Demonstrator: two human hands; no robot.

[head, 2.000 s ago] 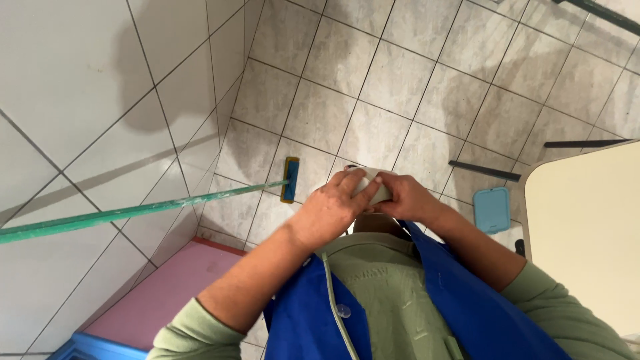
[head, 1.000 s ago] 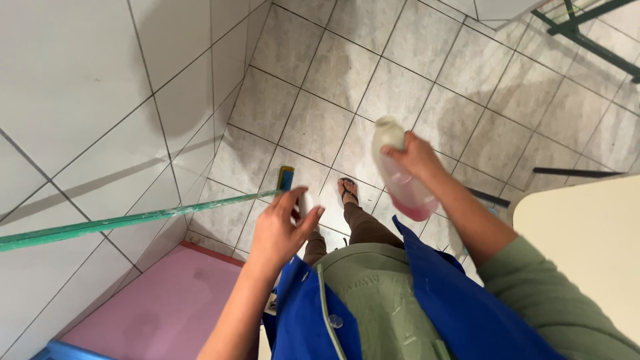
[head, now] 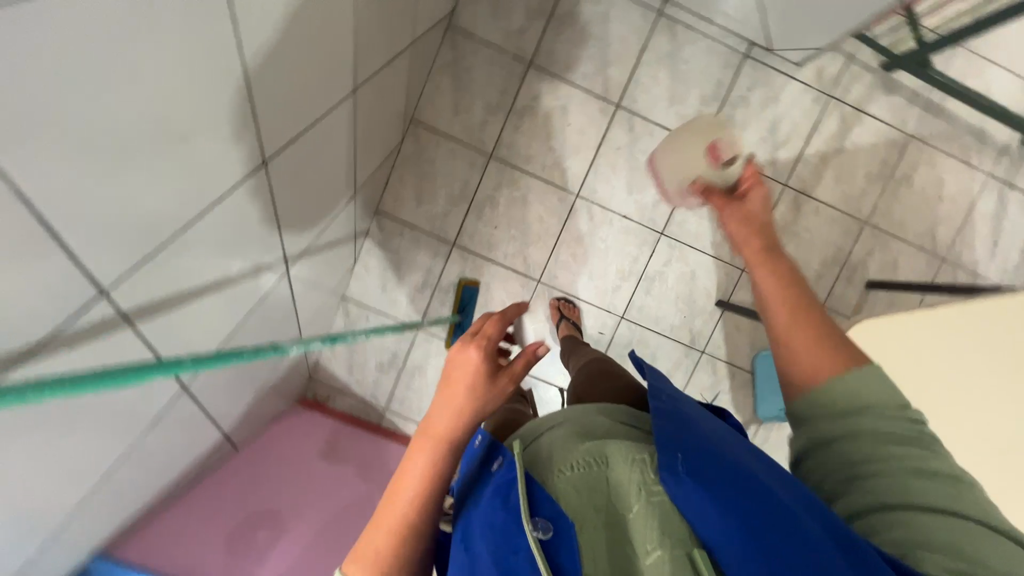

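My right hand (head: pixel 740 196) grips a translucent plastic bottle (head: pixel 680 164) with some pink in it; it is tilted, blurred by motion, and held out over the tiled floor. My left hand (head: pixel 488 360) is half curled in front of my body, with a small whitish thing (head: pixel 528 326) at its fingertips, perhaps a cap. Beyond the left hand, the blue and yellow head of a brush or squeegee (head: pixel 462 312) rests on the floor, and its long green handle (head: pixel 240 362) slants off to the left.
A white tiled wall (head: pixel 144 120) rises at the left above a pink surface (head: pixel 272 496). The corner of a cream tabletop (head: pixel 952 376) is at the right, beside a light-blue object (head: pixel 768 388). Green metal legs (head: pixel 944 80) stand at the upper right. My sandaled foot (head: pixel 566 318) is below.
Two seconds ago both hands were together at the whitish thing; they have since come apart. Over the last second the right hand has carried the bottle farther out over the floor.
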